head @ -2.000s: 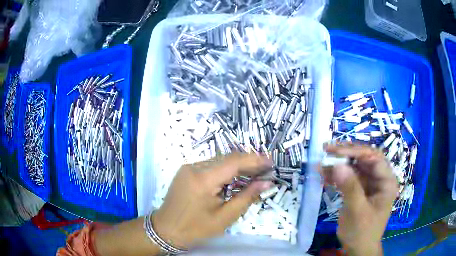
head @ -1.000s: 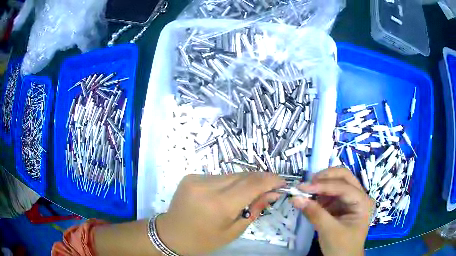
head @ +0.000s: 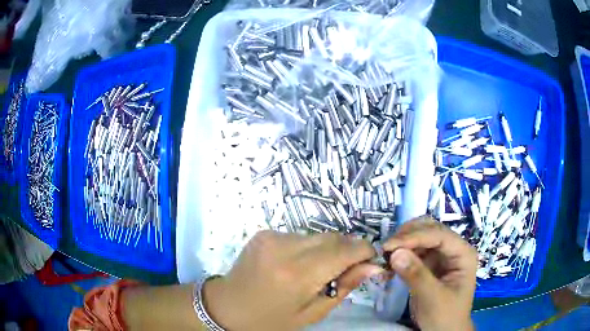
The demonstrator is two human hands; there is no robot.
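Note:
My left hand (head: 291, 271) and my right hand (head: 433, 268) meet fingertip to fingertip over the near end of the centre bin (head: 192, 168). A small part, mostly hidden by the fingers, is pinched between them; its type cannot be told. Dark round ends of thin pieces (head: 331, 289) stick out of my left palm, so this hand holds several stemmed cores. Shiny metal tubes (head: 362, 139) are heaped in the bin's middle and right. White plastic sleeves (head: 236, 181) lie at its left and under my hands.
The right blue tray (head: 482, 84) holds white-and-dark joined pieces (head: 495, 213). The left blue tray (head: 167, 84) holds slim stemmed pieces (head: 123, 168). Two narrow blue trays stand far left. A clear bag lies over the bin's far end, a crumpled bag (head: 77, 39) upper left, a clear box (head: 517, 26) upper right.
My right hand has come left from the right tray's edge to meet my left hand. The white piece seen in my right fingertips is now mostly hidden between both hands.

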